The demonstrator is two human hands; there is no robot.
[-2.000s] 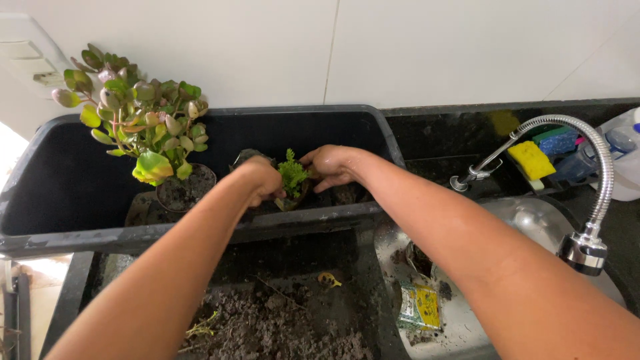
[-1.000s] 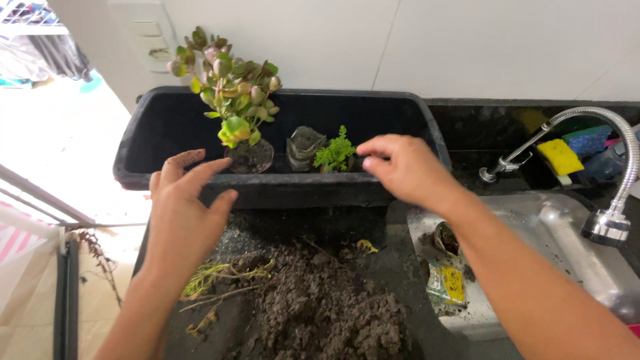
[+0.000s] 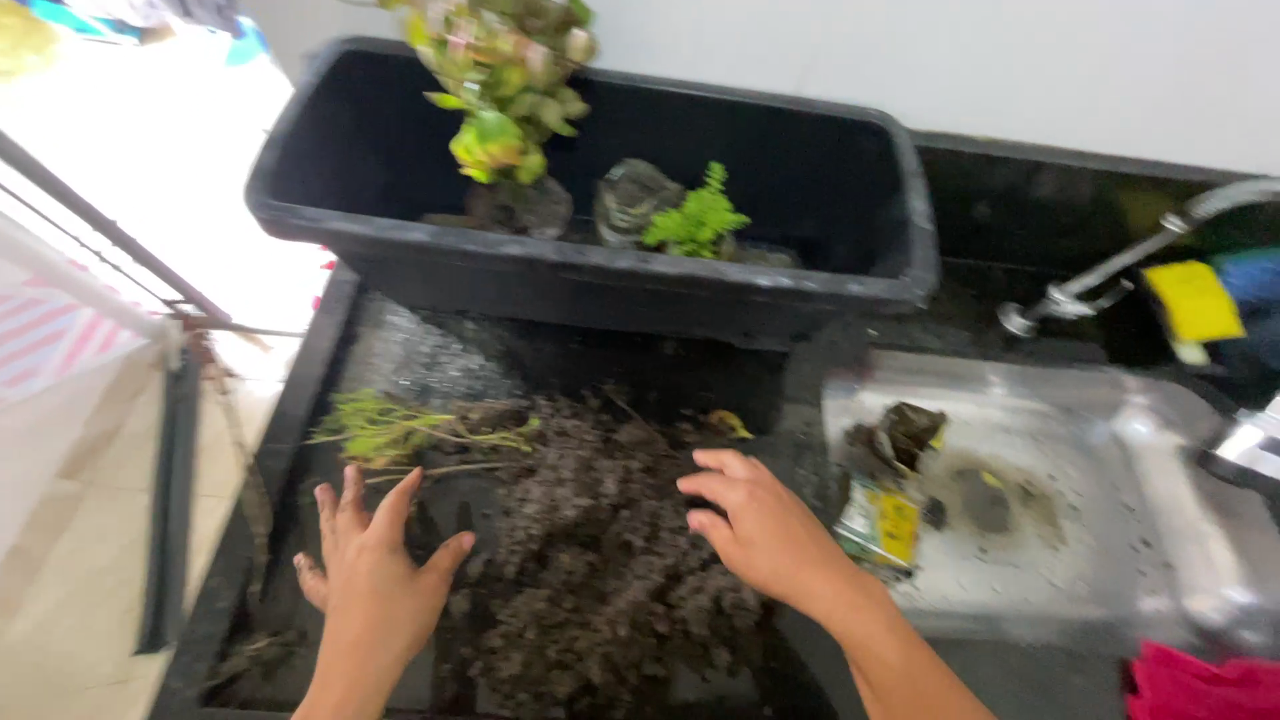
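Dark, crumbly soil (image 3: 610, 560) lies heaped on the black stone countertop (image 3: 400, 620). My left hand (image 3: 375, 560) is left of the heap, fingers spread and holding nothing, just below some uprooted green sprigs (image 3: 385, 425). On the heap's right side, my right hand (image 3: 755, 520) hovers or rests with its fingers apart and nothing in them; contact with the soil cannot be told. Behind both hands is a long black plastic planter (image 3: 560, 258). Inside it stand a leafy succulent (image 3: 510, 90), a small bright green plant (image 3: 697, 220) and a dark plastic-wrapped clump (image 3: 632, 200).
To the right is a steel sink (image 3: 1060, 580) holding a yellow and green packet (image 3: 885, 525) and a soiled dark bag (image 3: 910, 435). A faucet (image 3: 1090, 290), a yellow sponge (image 3: 1195, 300) and a red cloth (image 3: 1200, 685) are farther right.
Both hands were at the planter two seconds ago, around the small green plant. They have come away from it and are now down beside the soil heap. The view has shifted too.
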